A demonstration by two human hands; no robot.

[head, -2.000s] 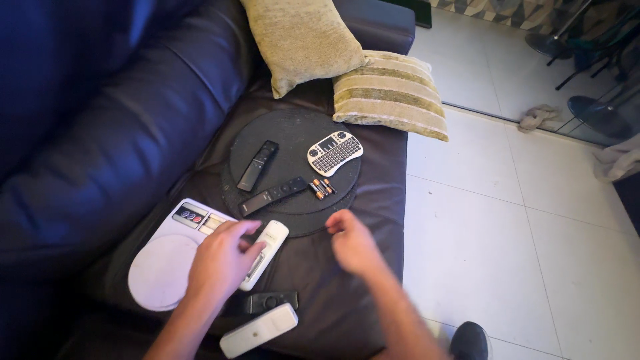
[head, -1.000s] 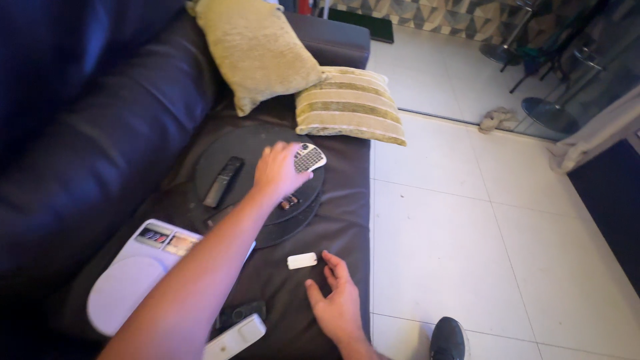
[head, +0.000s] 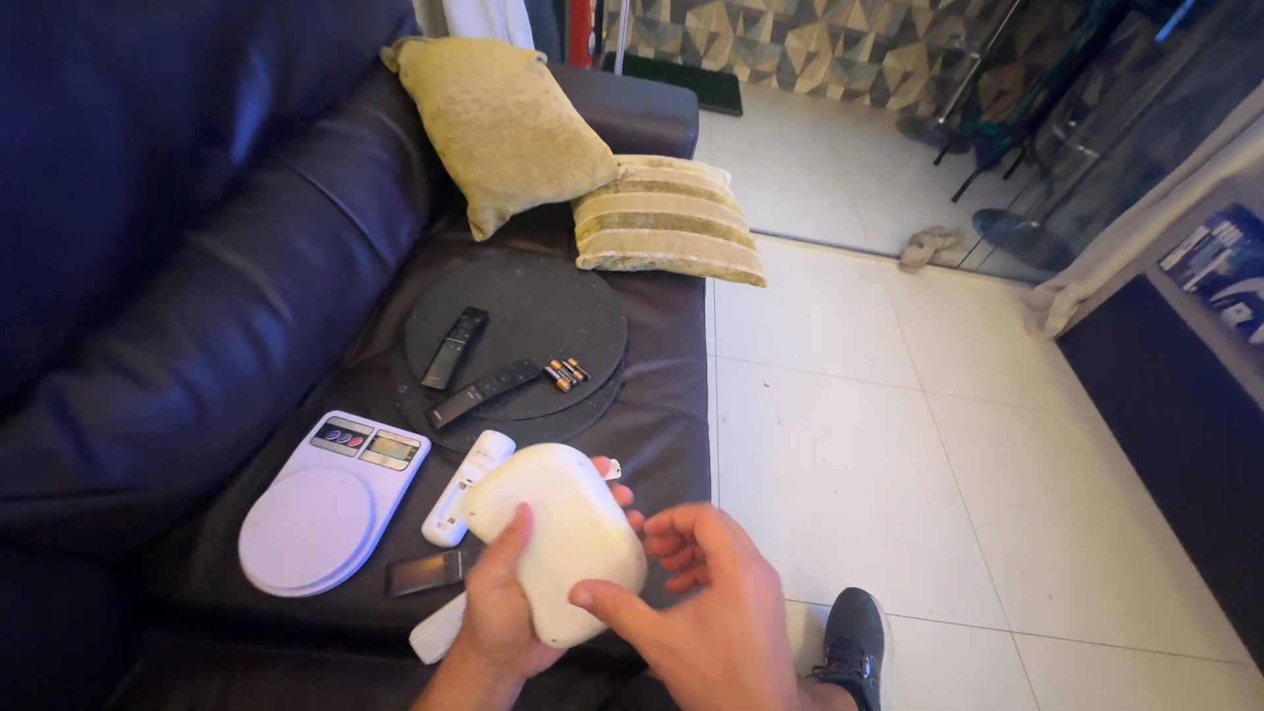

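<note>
My left hand [head: 509, 602] grips a white mini keyboard [head: 563, 543], its plain back turned up toward me. At its right edge is my right hand [head: 711, 602], fingers curled and thumb near the lower corner; whether it presses on the shell I cannot tell. Behind the keyboard a white remote control [head: 464, 489] lies with its battery compartment uncovered. A small white piece [head: 613, 470] shows just past my left fingertips. Several AA-type batteries [head: 566, 374] lie on the round dark board [head: 523, 296], beside a black remote control [head: 484, 393] and another black remote [head: 454, 348].
A white kitchen scale [head: 336, 504] lies on the dark leather sofa [head: 662, 346]. Near my left wrist are a dark remote [head: 425, 572] and a white one [head: 439, 629]. Two cushions, one plain [head: 513, 128] and one striped [head: 671, 217], rest farther back. A shoe [head: 854, 642] is on the tiled floor.
The mini keyboard lay face up on the round board; my left hand reached it there, and it is now held in front of me, back side up. My right hand has come to its edge.
</note>
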